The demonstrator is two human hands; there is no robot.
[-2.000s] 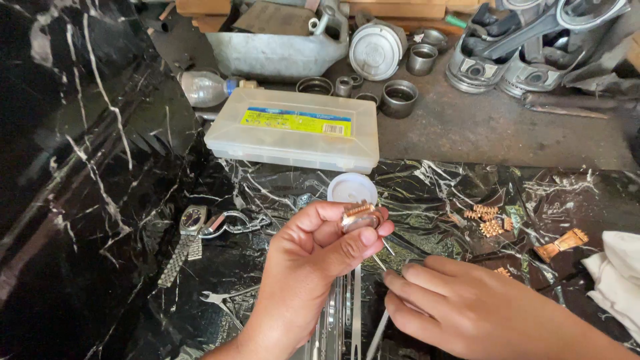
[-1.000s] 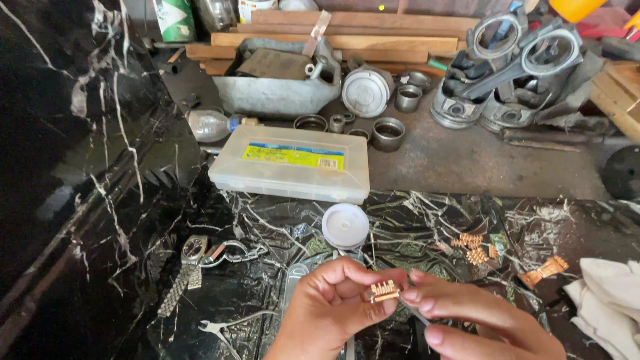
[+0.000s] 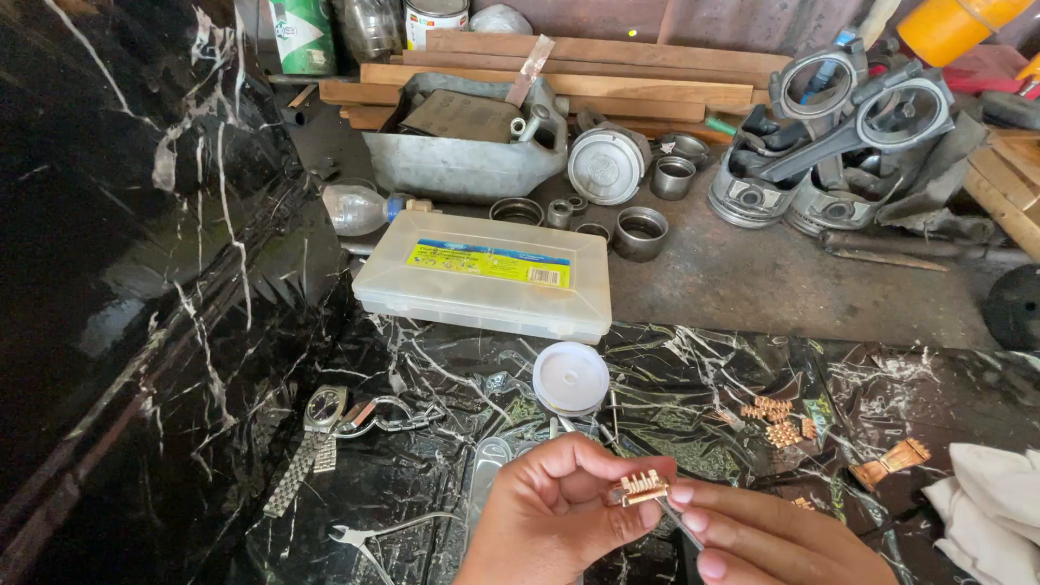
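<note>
Between the thumb and fingers of my left hand [image 3: 569, 508] is a gold-coloured metal watch bracelet piece [image 3: 643, 487] with its toothed link edge up. My right hand [image 3: 772, 528] holds a thin metal tool [image 3: 681, 524], its tip against the piece. A round white plastic container [image 3: 570, 378] sits just beyond. At the left lie a steel wristwatch [image 3: 325, 406] with its bracelet and a pair of small pliers [image 3: 366, 540], handles partly out of view. Gold-coloured bracelet links [image 3: 780, 422] and a flared gold-coloured bracelet part [image 3: 890, 463] lie at the right.
A translucent plastic case [image 3: 483, 280] stands behind the hands on the marble-patterned cover. Farther back are a cut metal-grey container [image 3: 467, 162], pistons with connecting rods [image 3: 821, 146], metal rings [image 3: 642, 231] and wooden strips [image 3: 569, 81]. A white cloth [image 3: 991, 504] lies at the right edge.
The gold-coloured piece in my left hand has been turned so its toothed edge shows. Both hands sit lower in the view, which has tilted up. The white container, earlier partly covered, shows whole.
</note>
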